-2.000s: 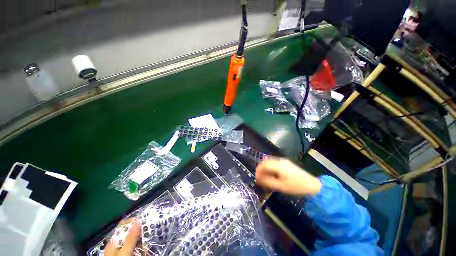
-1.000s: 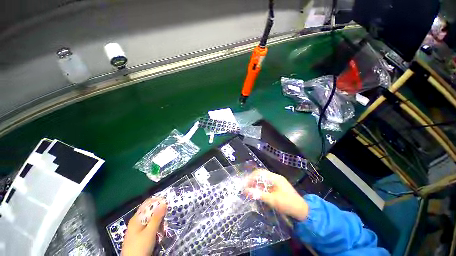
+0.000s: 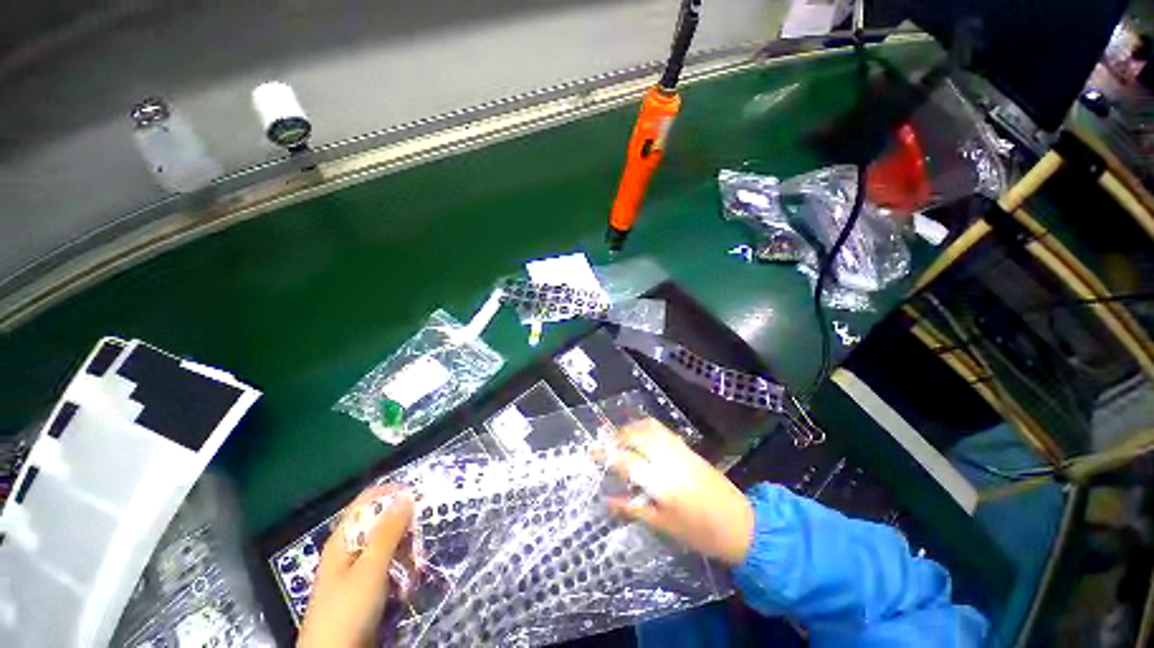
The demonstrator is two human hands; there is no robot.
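A large crinkly clear plastic bag (image 3: 506,557) holds sheets with rows of black dots, above the near part of a black tray (image 3: 690,317). My left hand (image 3: 361,557) grips the bag's left side. My right hand (image 3: 671,487) pinches its upper right part. Phone housings (image 3: 532,418) with pale outlines lie in the tray, partly hidden under the bag. A dotted strip (image 3: 721,377) lies across the tray's right part. Another dotted strip (image 3: 551,299) lies by a white card (image 3: 566,272) behind the tray.
A small clear bag (image 3: 418,380) with a green spot lies behind the tray. An orange screwdriver (image 3: 643,158) hangs above the green mat. A large black-and-white sheet (image 3: 114,481) lies left over bagged parts (image 3: 196,595). Clear bags (image 3: 842,234), a red object (image 3: 899,168) and a tube-frame rack (image 3: 1012,317) are at right.
My right hand has moved from the dotted strip at the tray's right to the bag and now grips it. The strip has been let go and lies on the tray. The view has shifted.
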